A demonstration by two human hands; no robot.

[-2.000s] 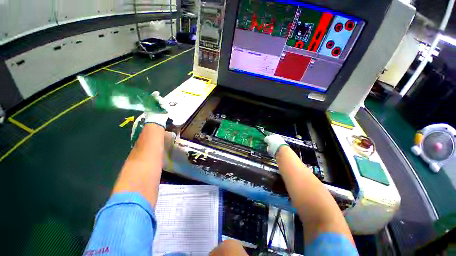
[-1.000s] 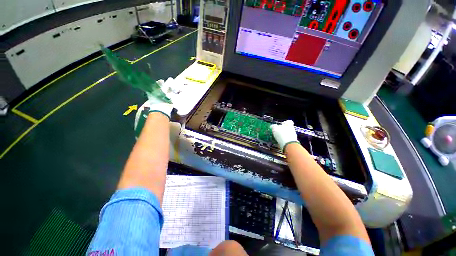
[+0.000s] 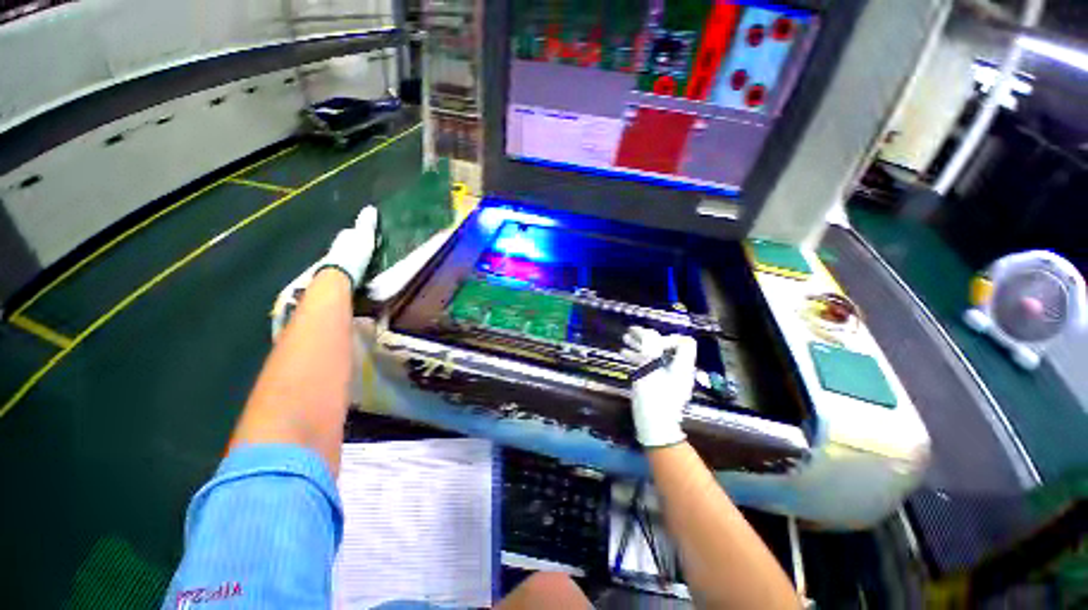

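Note:
A green circuit board (image 3: 511, 310) lies between the metal clamp rails (image 3: 620, 307) in the machine opening, lit blue and red behind it. My left hand (image 3: 352, 246), in a white glove, holds another green circuit board (image 3: 414, 217) raised above the machine's left front corner; this board is blurred. My right hand (image 3: 662, 379), gloved, is over the machine's front edge, right of the clamped board and apart from it. It holds a thin black stick (image 3: 653, 365) that looks like a marker pen.
The monitor (image 3: 573, 143) stands above the opening. Green pads (image 3: 852, 373) and a small round dish (image 3: 832, 312) sit on the machine's right side. Below are a gridded record sheet (image 3: 412, 524), a keyboard (image 3: 551, 512) and a dark V-shaped tool (image 3: 638, 536). A white fan (image 3: 1028, 305) stands right.
My right hand has drawn back from the clamped board towards the machine's front edge. The left-hand board has swung inward and more upright. Blue and red light now shows in the opening.

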